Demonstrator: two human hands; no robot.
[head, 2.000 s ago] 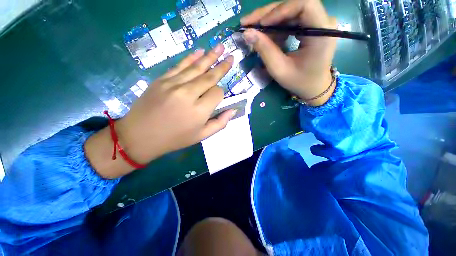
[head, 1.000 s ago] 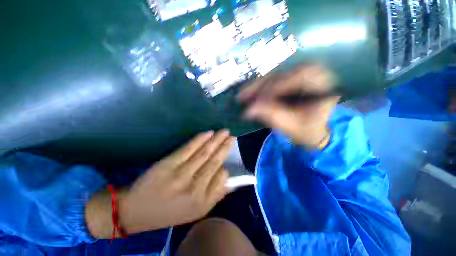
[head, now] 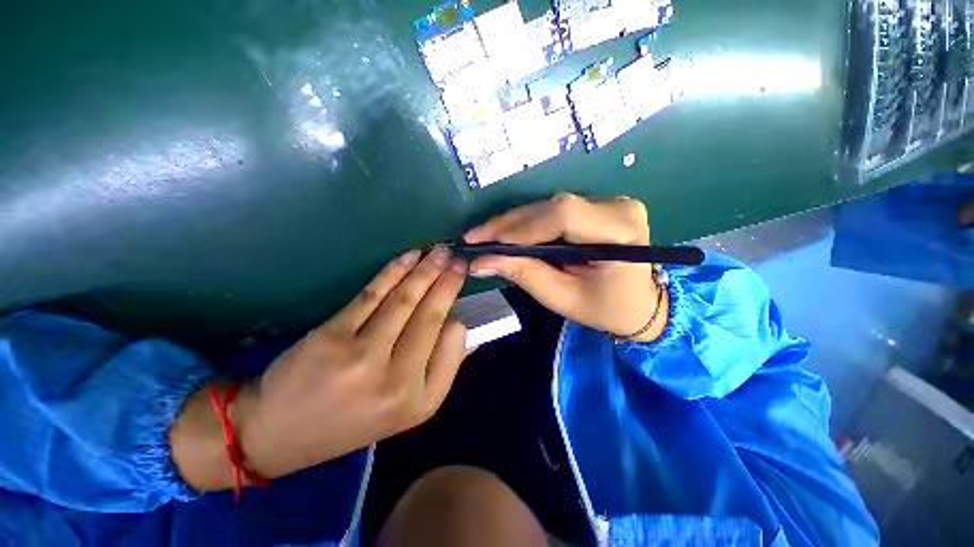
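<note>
My right hand (head: 582, 256) grips black tweezers (head: 630, 253), held level, with their tip at my left fingertips. My left hand (head: 358, 369) holds a backing strip (head: 489, 318), grey with a white edge, that shows below its fingers at the bench's front edge. The fingertips of both hands meet there, so the tweezer tip is hard to see. Several circuit boards (head: 513, 139) with blue edges and bright metal areas lie in a group on the green mat beyond my hands.
A clear blister tray (head: 908, 86) with filled pockets stands at the right. A shiny clear film patch (head: 320, 118) lies left of the boards. A small white round piece (head: 628, 159) lies on the green mat (head: 737, 150). Blue cloth shows at the right edge.
Both hands have moved from the boards toward the bench's front edge, the left still with the strip. The tweezers have come to the left fingertips. The boards now lie uncovered and the view has shifted.
</note>
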